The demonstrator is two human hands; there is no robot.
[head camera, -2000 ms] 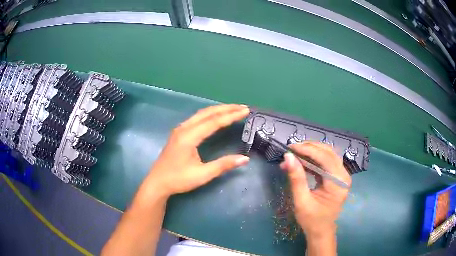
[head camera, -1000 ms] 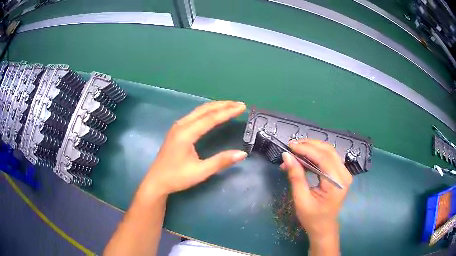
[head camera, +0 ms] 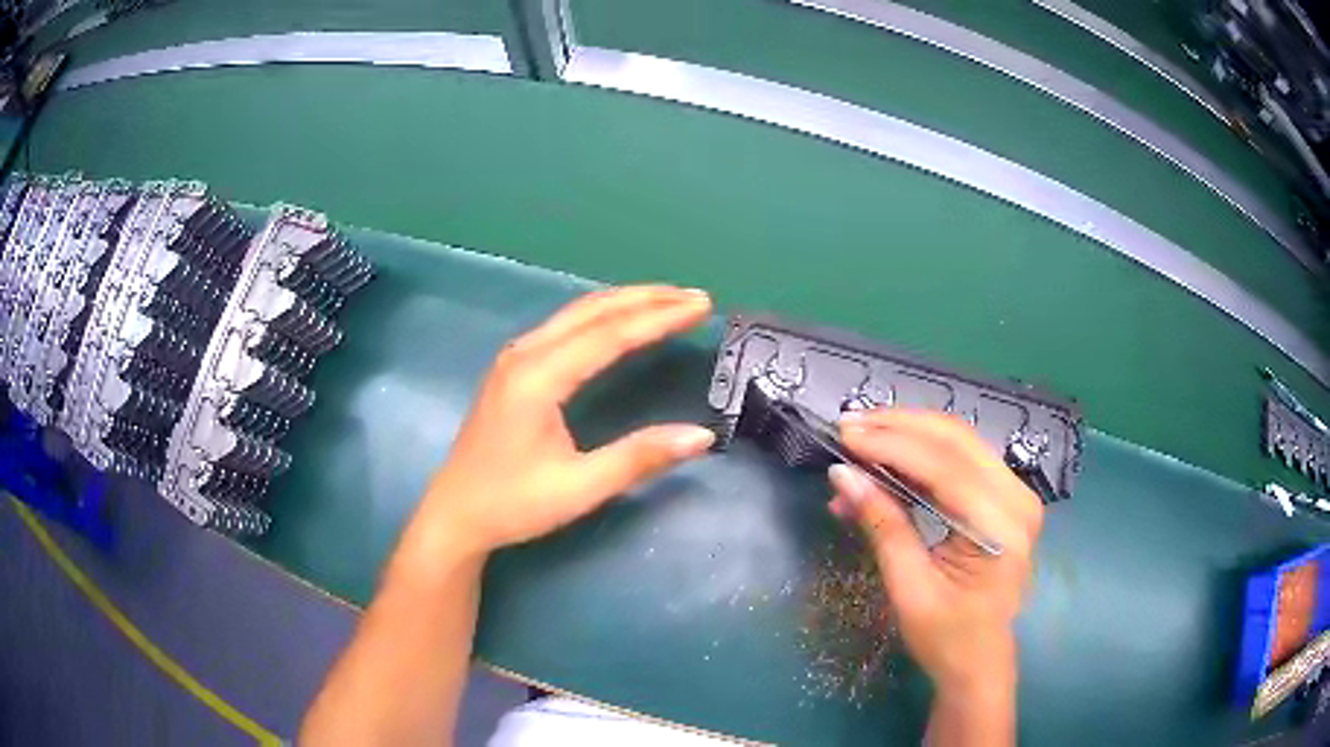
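Note:
A working stack of dark grey notched plates (head camera: pixel 912 382) lies in front of my hands, its long straight edge away from me and its notches towards me. My right hand (head camera: pixel 948 533) holds thin steel tweezers (head camera: pixel 916 499) like a pen. Their tips are over the left part of the stack, near the first recess; exact contact cannot be told. My left hand (head camera: pixel 562 423) is spread at the stack's left end, thumb and fingers apart, holding nothing. Tiny copper-coloured pieces (head camera: pixel 846 628) lie scattered on the green mat below the stack.
Waiting stacks of notched plates (head camera: pixel 241 365) stand at the left bench edge. At the right are a blue bin (head camera: pixel 1257 628) with orange-brown contents, a tan strip (head camera: pixel 1295 674) at its edge and another ribbed stack (head camera: pixel 1295 435). A metal rail (head camera: pixel 875 132) crosses beyond the bench.
My right hand and the tweezers have shifted slightly right, and more copper-coloured pieces show below it. My left hand has moved very slightly. The stack stays in place.

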